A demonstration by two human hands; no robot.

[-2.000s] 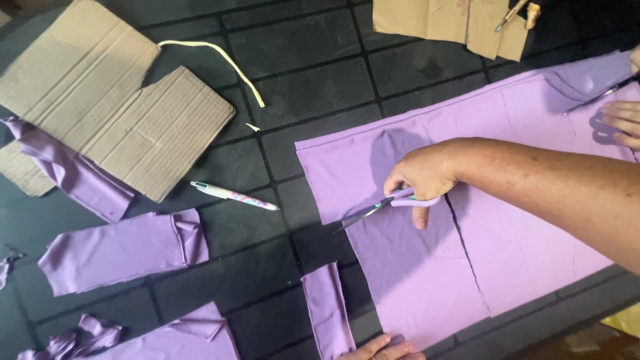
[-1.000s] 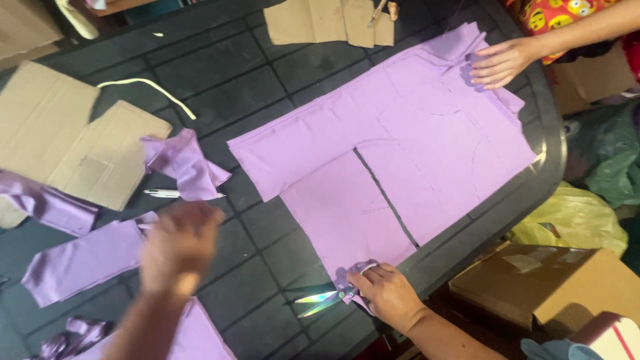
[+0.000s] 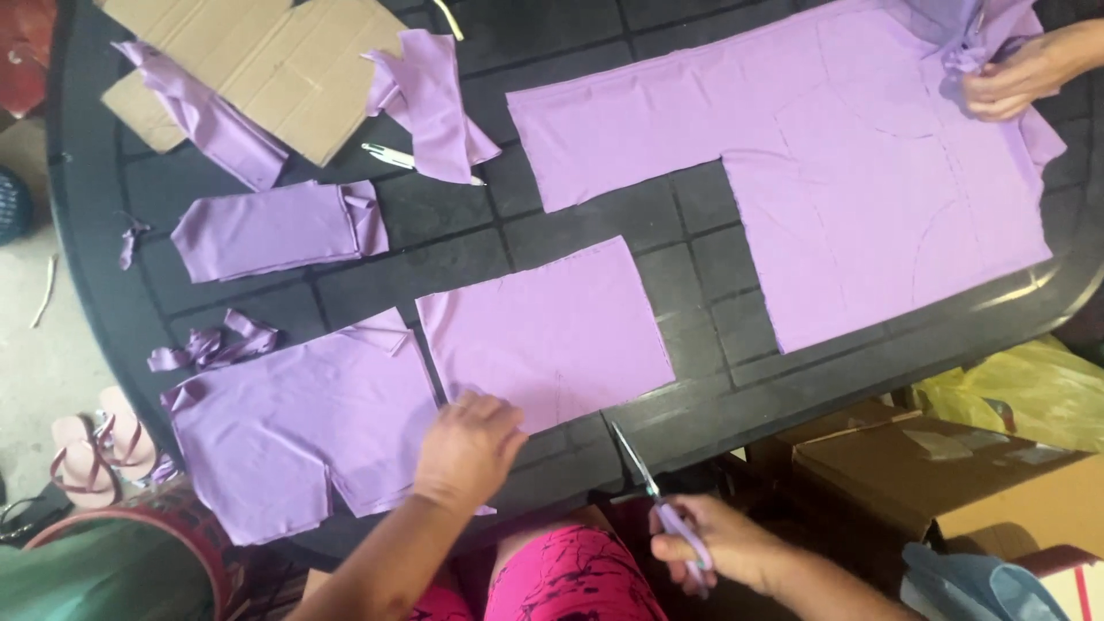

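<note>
My left hand [image 3: 470,444] touches the lower left corner of a cut purple fabric rectangle [image 3: 552,336]; whether its fingers pinch the cloth cannot be told. My right hand [image 3: 711,543] holds scissors [image 3: 677,526] with lilac handles beyond the table's near edge, blades pointing up and left. Left of the rectangle lies a larger cut fabric piece [image 3: 293,414]. A big purple fabric sheet [image 3: 862,172] with dashed pattern lines spreads at the right. Smaller pieces [image 3: 276,228] and a twisted scrap [image 3: 211,345] lie at the left. A fabric strip [image 3: 435,108] partly covers a white pen [image 3: 388,155].
Cut cardboard [image 3: 285,60] lies at the table's far left. Another person's hand [image 3: 1009,86] handles bunched purple cloth at the upper right. Below the dark table's edge are a cardboard box [image 3: 871,466], a yellow plastic bag [image 3: 1018,388], a red basket [image 3: 198,526] and flip-flops [image 3: 82,461].
The fabric rectangle now lies apart from the big sheet, nearer the left pieces. My right hand has moved off the cloth with the scissors. A strip has come to lie over the pen.
</note>
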